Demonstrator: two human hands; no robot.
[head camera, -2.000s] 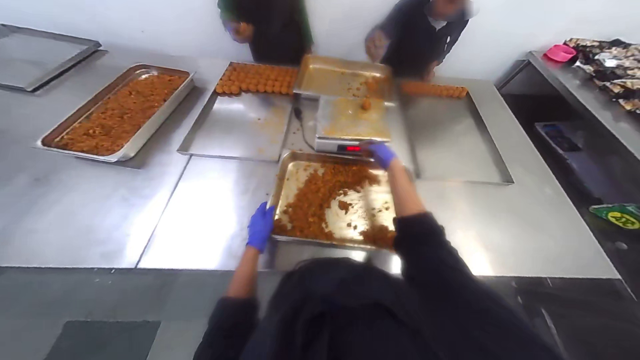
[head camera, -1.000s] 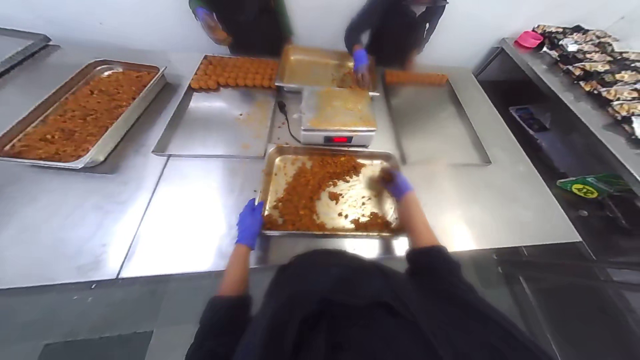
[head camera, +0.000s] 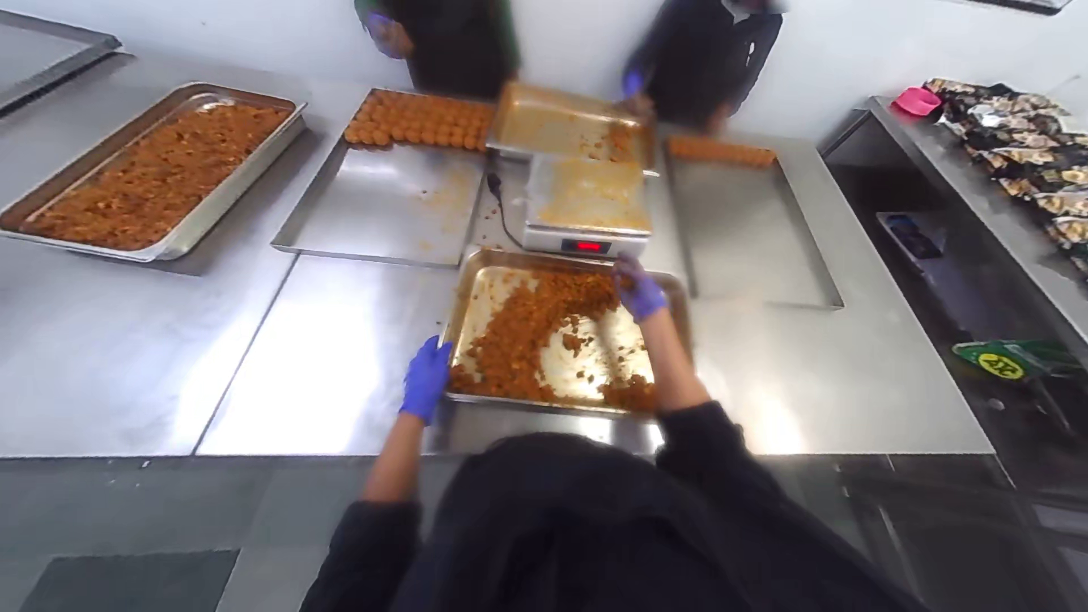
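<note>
In front of me lies a metal sheet pan (head camera: 565, 404) with crumbly orange-brown food mixture (head camera: 514, 348) spread over its left and upper part. My left hand (head camera: 425, 378), in a blue glove, grips the pan's left rim. My right hand (head camera: 637, 285), gloved too, is over the pan's upper right part, close to the front of a digital scale (head camera: 588, 204); blur hides whether it holds any mixture. The scale's plate is smeared with yellow-orange residue, and its red display is lit. Just behind the scale rests another sheet pan (head camera: 544, 127) with a little mixture.
A deep pan (head camera: 293, 127) full of mixture stands at left. Trays to the left (head camera: 374, 255) and right (head camera: 765, 229) of the scale bear rows of shaped balls (head camera: 421, 119) along their far ends. Two people stand across the table. A side counter (head camera: 926, 140) is at right.
My right hand has moved from the pan's right side up toward the scale. My left hand stays at the left rim. The co-worker's hand at the far pan has moved toward its right edge.
</note>
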